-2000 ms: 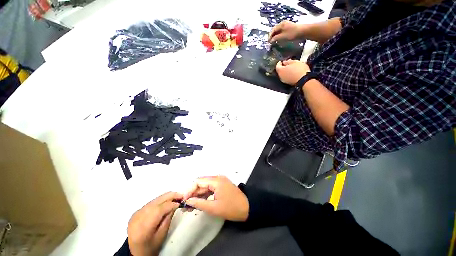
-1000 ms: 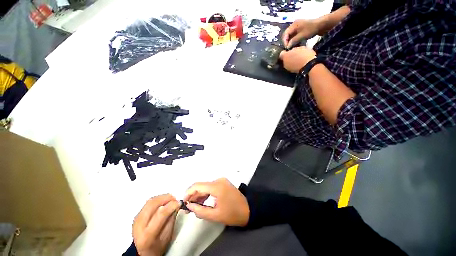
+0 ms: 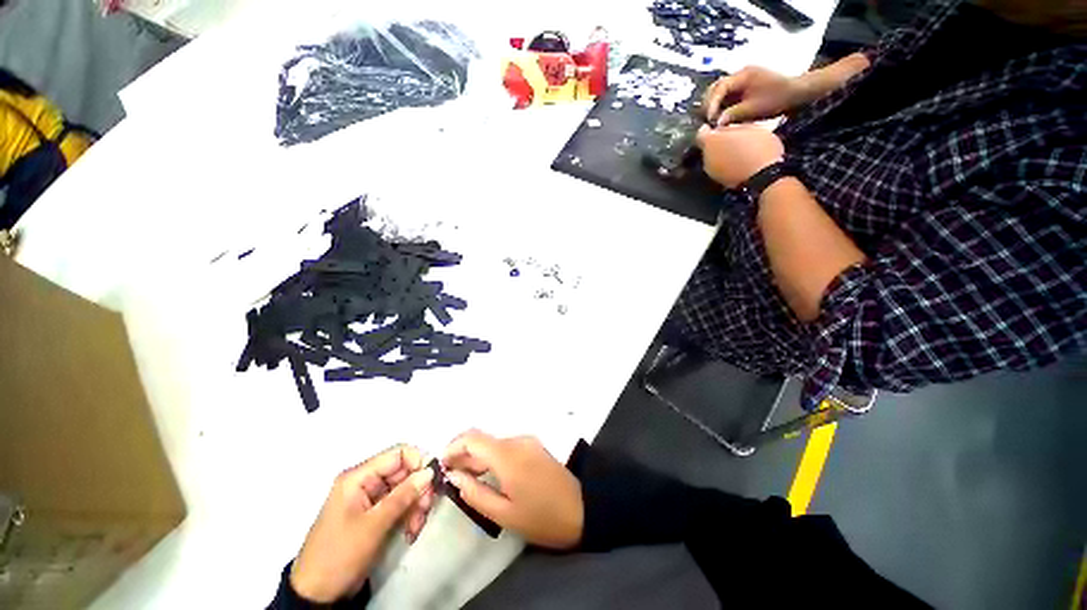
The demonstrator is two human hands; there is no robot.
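Note:
My left hand [image 3: 364, 518] and my right hand [image 3: 515, 486] meet at the table's near edge. Their fingertips pinch a black strip [image 3: 476, 509] between them; part of it shows below my right fingers. Whether a small fitting is between the fingertips I cannot tell. A loose pile of black strips [image 3: 358, 298] lies on the white table beyond my hands. Small silvery fittings [image 3: 542, 281] are scattered to the right of the pile.
A cardboard box [image 3: 78, 441] stands at the left edge. A clear bag of black strips [image 3: 370, 81] and a red and yellow packet [image 3: 556, 74] lie beyond. At the right a seated coworker's hands work over a dark mat [image 3: 632, 143]. More strips [image 3: 703, 24] lie at the far end.
More of the black strip now shows below my right fingers, slanting down to the right. My left fingers have shifted their grip. The coworker's hands have moved closer together over the mat.

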